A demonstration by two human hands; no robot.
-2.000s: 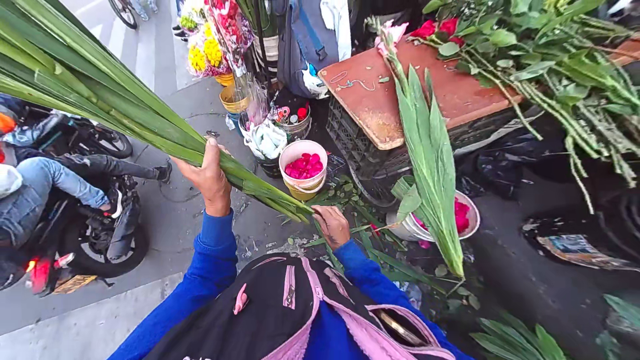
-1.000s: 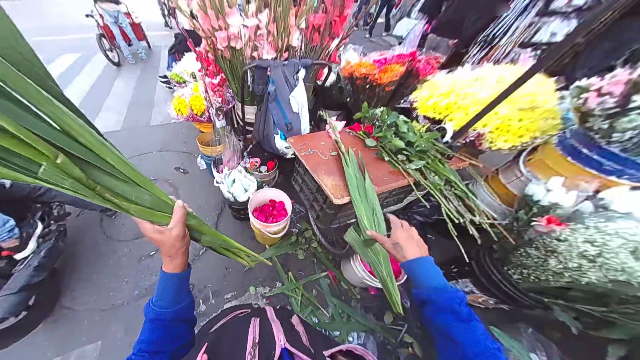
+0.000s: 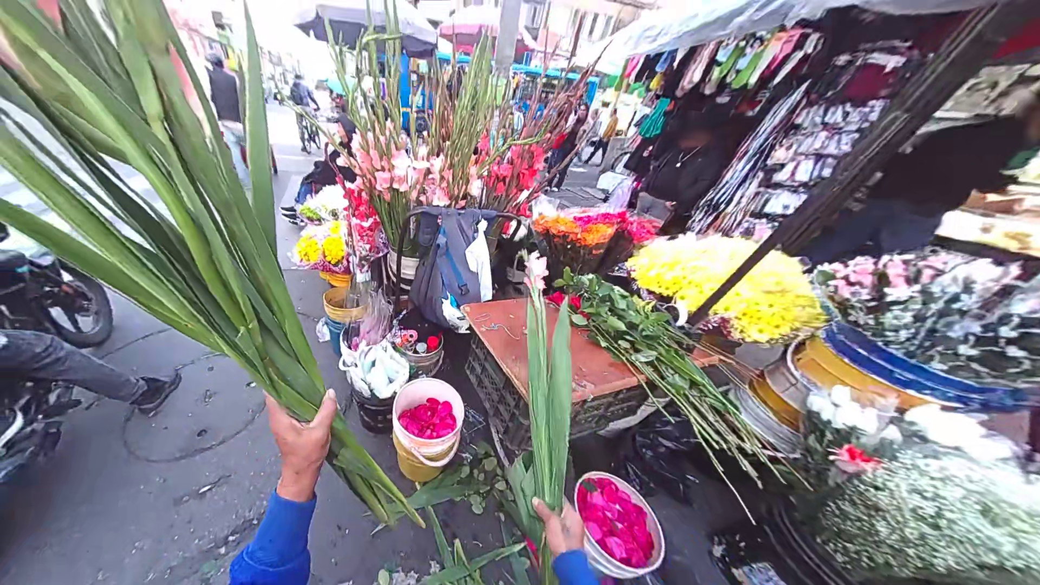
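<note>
My left hand is closed around the lower stems of a large bunch of gladiolus stalks, whose long green leaves fan up to the upper left. My right hand grips a gladiolus stalk near its base; it stands nearly upright, with a pale pink bloom at its tip, in front of the red board. Beside my right hand is a white bucket of magenta petals. Between the two bunches stands another bucket of magenta petals. Cut leaves lie on the ground below.
A red board on a black crate bears rose stems. Behind are a backpack and pink gladioli. Yellow flowers and white blooms stand right. A motorcycle and a person's leg are at left.
My right hand has left the left bunch's stem ends, reached the separate gladiolus stalk and closed on it; the stalk now stands more upright. The view has tilted up.
</note>
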